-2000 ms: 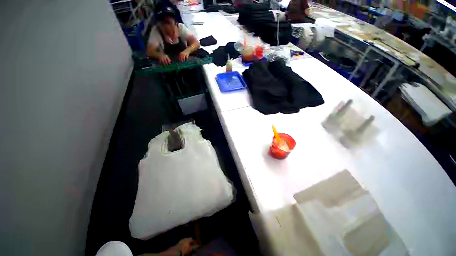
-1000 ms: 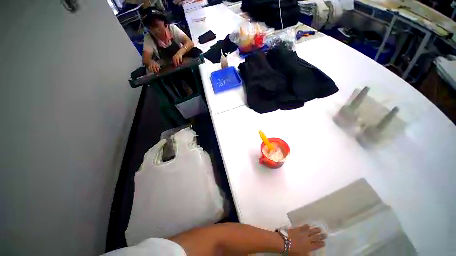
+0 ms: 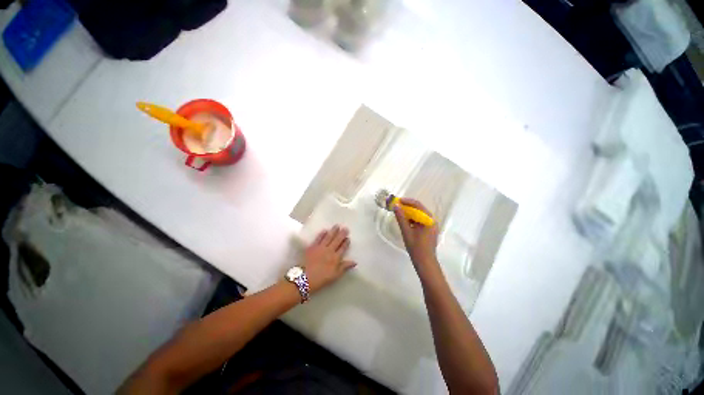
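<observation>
White vest-shaped panels [image 3: 363, 254] lie stacked on a grey-beige board [image 3: 444, 185] in front of me, the two straps pointing away. My right hand [image 3: 417, 224] holds a yellow-handled glue brush [image 3: 414, 214], its bristles at the left edge of the U-shaped cutout. My left hand [image 3: 326, 258] lies flat on the panel, left of the cutout, fingers spread and holding nothing. A red mug [image 3: 235, 146] of pinkish-white glue stands at the left, with a second yellow handle [image 3: 162, 116] leaning out of it.
White panels [image 3: 108, 285] are heaped low at the left beside the table [image 3: 262, 46]. Stacked white pieces [image 3: 610, 208] lie along the right side. Pale blurred blocks [image 3: 340, 19] stand at the far side. A blue tray [image 3: 38, 31] and black fabric [image 3: 139, 23] are upper left.
The view has turned down and right onto the panels. My left hand has shifted onto the panel's left part. My right hand has come into view with a brush on the cutout edge.
</observation>
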